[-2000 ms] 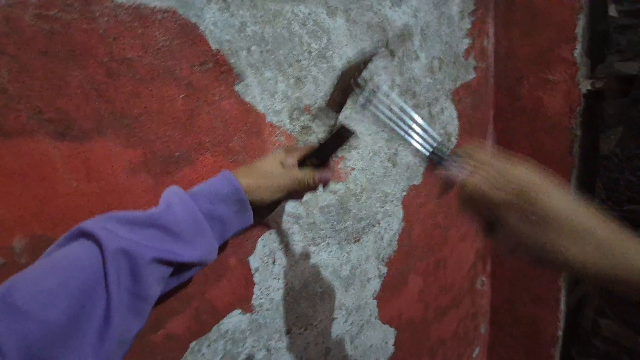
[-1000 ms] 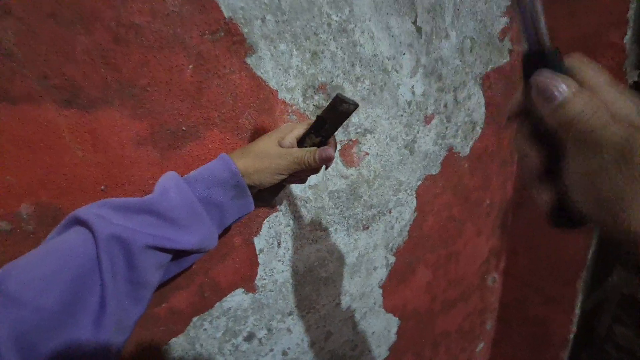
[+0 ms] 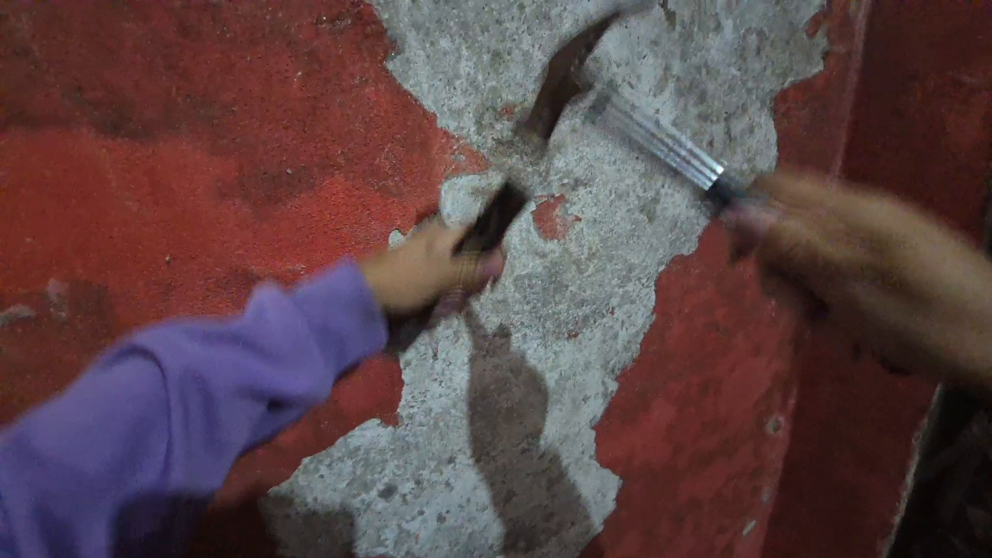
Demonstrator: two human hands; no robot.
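My left hand (image 3: pixel 434 267), below a purple sleeve, is closed around a dark chisel-like metal tool (image 3: pixel 496 217), whose end sticks out up and to the right. In my right hand (image 3: pixel 806 232) is a claw hammer with a shiny metal shaft (image 3: pixel 666 147), blurred by motion. The dark hammer head (image 3: pixel 566 77) stands just above the end of the tool in my left hand; whether they touch, I cannot tell. Both hands are in front of a wall with bare grey plaster (image 3: pixel 573 287) showing between areas of red paint (image 3: pixel 294 194).
Red paint (image 3: pixel 697 403) with ragged edges borders the grey patch on the right too. A small red fleck (image 3: pixel 554 217) lies within the grey. The wall's edge runs down the right side, with a dark area (image 3: pixel 953 465) beyond. Shadows fall across the lower wall.
One second ago the hammer was raised at the upper right, its head out of view; it has swung down and left to near the held tool. My left hand keeps its grip.
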